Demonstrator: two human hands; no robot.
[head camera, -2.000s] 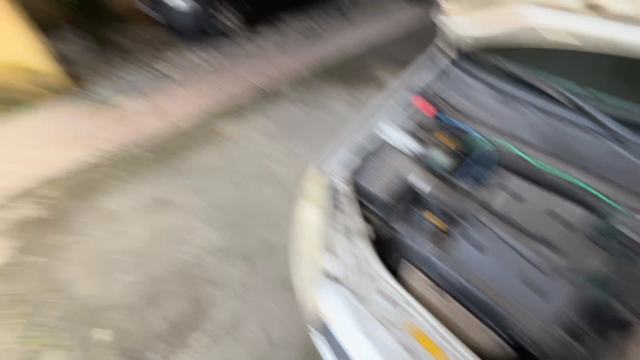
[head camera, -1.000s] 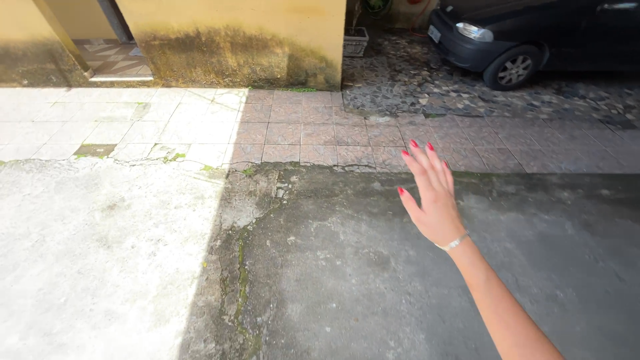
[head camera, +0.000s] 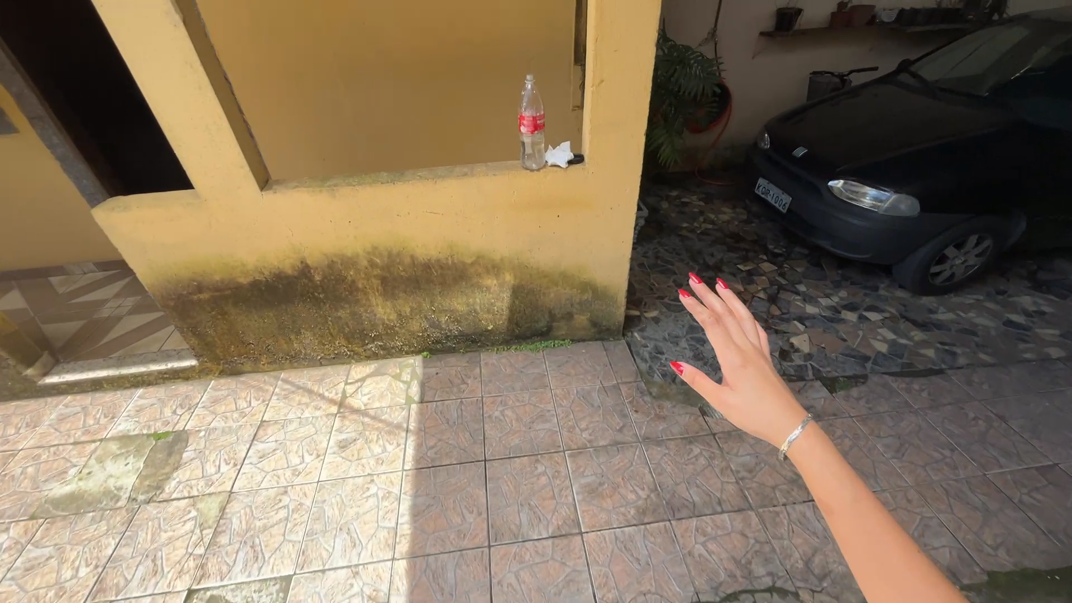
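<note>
My right hand (head camera: 737, 368) is stretched out in the air at right of centre, fingers spread a little, with red nails and a bracelet (head camera: 794, 435) on the wrist. It holds nothing and touches nothing. Beyond it, up and to the left, a clear plastic bottle (head camera: 532, 126) with a red label stands upright on the ledge of a yellow wall, with clear liquid in its lower part. Beside the bottle lie a crumpled white paper or cloth (head camera: 559, 154) and a small dark object (head camera: 576, 159). My left hand is out of view.
A stained yellow low wall (head camera: 377, 243) crosses ahead, with a doorway (head camera: 84, 100) to its left. A black car (head camera: 888, 159) is parked at right on stone paving (head camera: 804, 310). A potted plant (head camera: 674, 92) hangs behind the wall's end. Tiled floor (head camera: 519, 477) lies below.
The view has swung from the car's engine bay to the yard and then nearer the yellow wall. The bottle on the ledge has come into view. My right hand stays raised and empty since one second ago.
</note>
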